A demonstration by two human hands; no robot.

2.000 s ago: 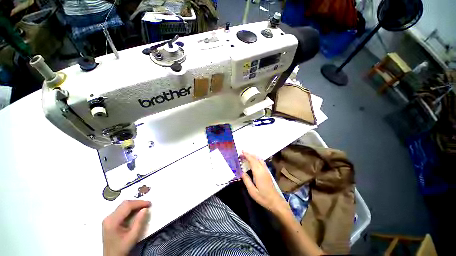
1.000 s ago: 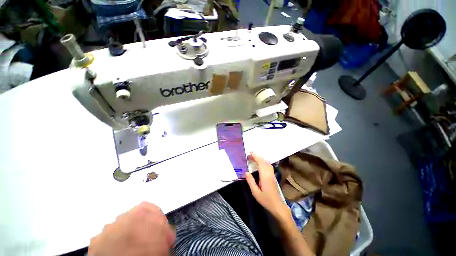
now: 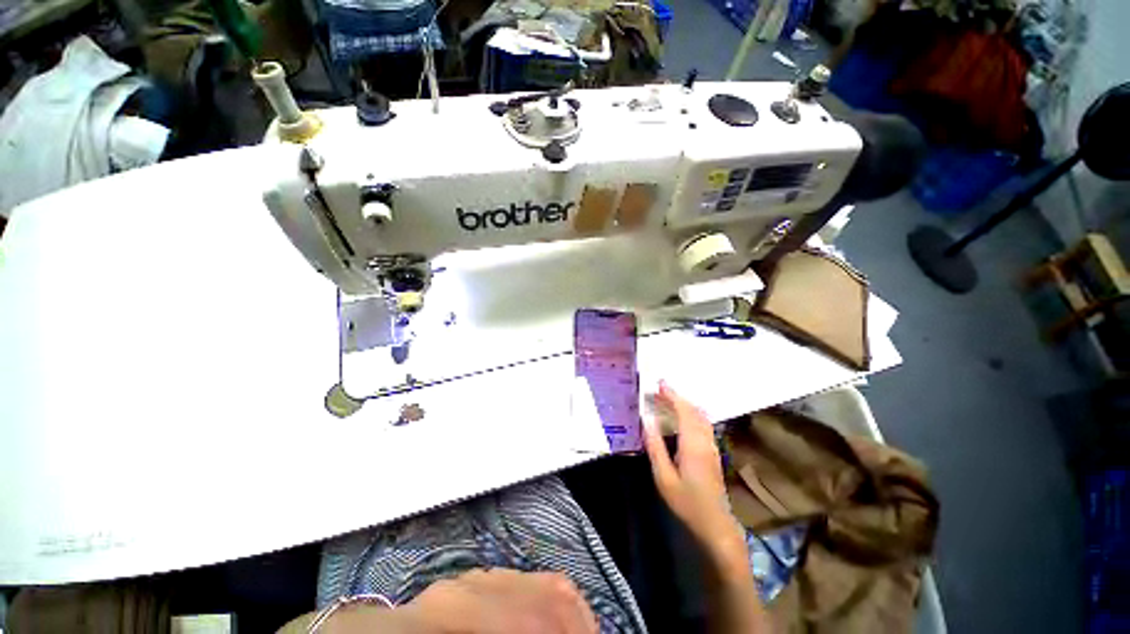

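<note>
A smartphone (image 3: 607, 378) with a lit pinkish-purple screen lies on the white table, right of the needle area and at the front edge. My right hand (image 3: 684, 458) is at the phone's lower right side, thumb and forefinger apart at its edge; whether it grips the phone is unclear. My left hand (image 3: 508, 604) is low in the picture over my striped clothing, cut off by the bottom edge; its fingers are not clearly visible. The white brother sewing machine (image 3: 521, 186) stands behind the phone.
Dark snips (image 3: 722, 330) lie at the bed's right end. Stacked brown pieces (image 3: 818, 303) are at the table's right corner. Brown cloth (image 3: 855, 508) fills a white bin (image 3: 855, 415) right of my lap. A small brown scrap (image 3: 407, 415) lies before the needle plate. A fan stands at far right.
My left hand has moved off the table's front edge, down and right over my lap. My right hand stays beside the phone. The view has shifted, so the machine appears further right.
</note>
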